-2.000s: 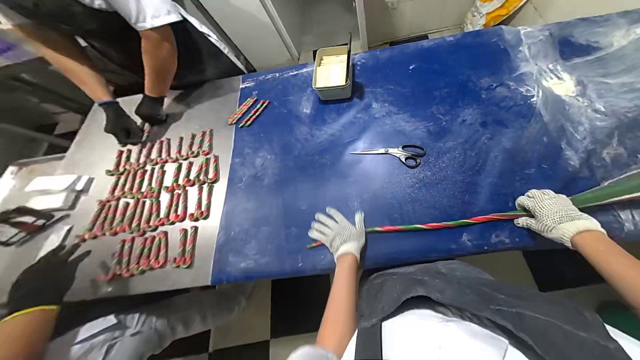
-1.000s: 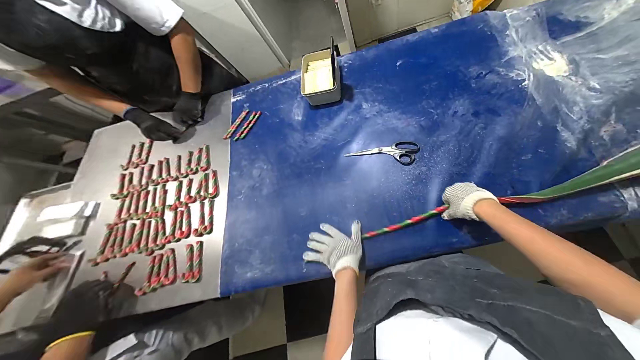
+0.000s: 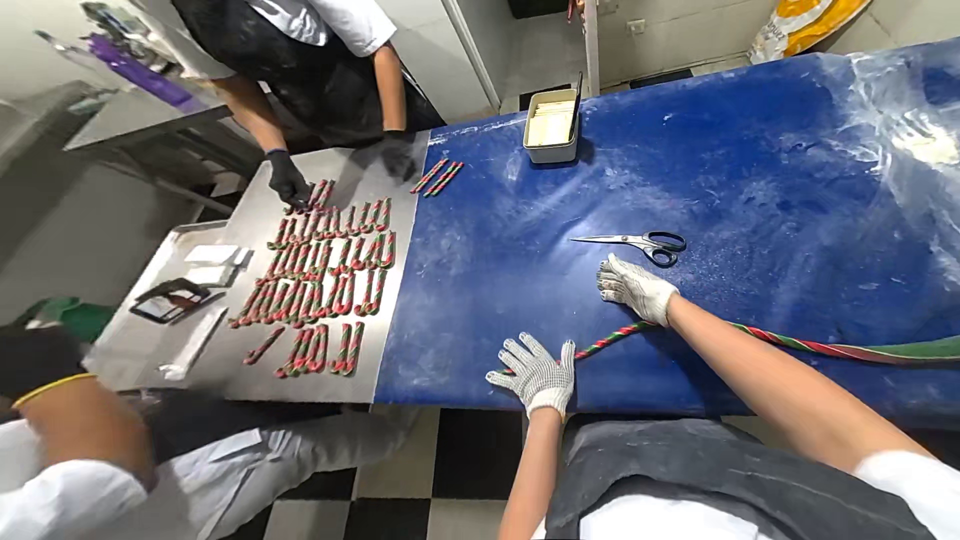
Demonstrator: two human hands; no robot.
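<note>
A twisted red and green candy rope (image 3: pixel 780 337) runs along the front of the blue table, thickening toward the right edge. My left hand (image 3: pixel 536 371), in a white knit glove, lies spread over the rope's left end. Gloved the same way, my right hand (image 3: pixel 636 289) is raised or resting just behind the rope, fingers together and pointing left; nothing shows in it. Black-handled scissors (image 3: pixel 637 241) lie right behind that hand, blades to the left. Two short striped candy sticks (image 3: pixel 437 178) rest near the table's left edge.
Left of the blue surface, a steel table (image 3: pixel 394 300) holds rows of candy canes (image 3: pixel 337 292). A co-worker's black-gloved hand (image 3: pixel 288 180) is over the back row; another co-worker stands at lower left. A metal tin (image 3: pixel 553 150) with pale sticks stands at the back.
My right hand has moved left along the rope, then off it toward the scissors. My left hand stays at the rope's left end. The far co-worker's hand has shifted over the canes.
</note>
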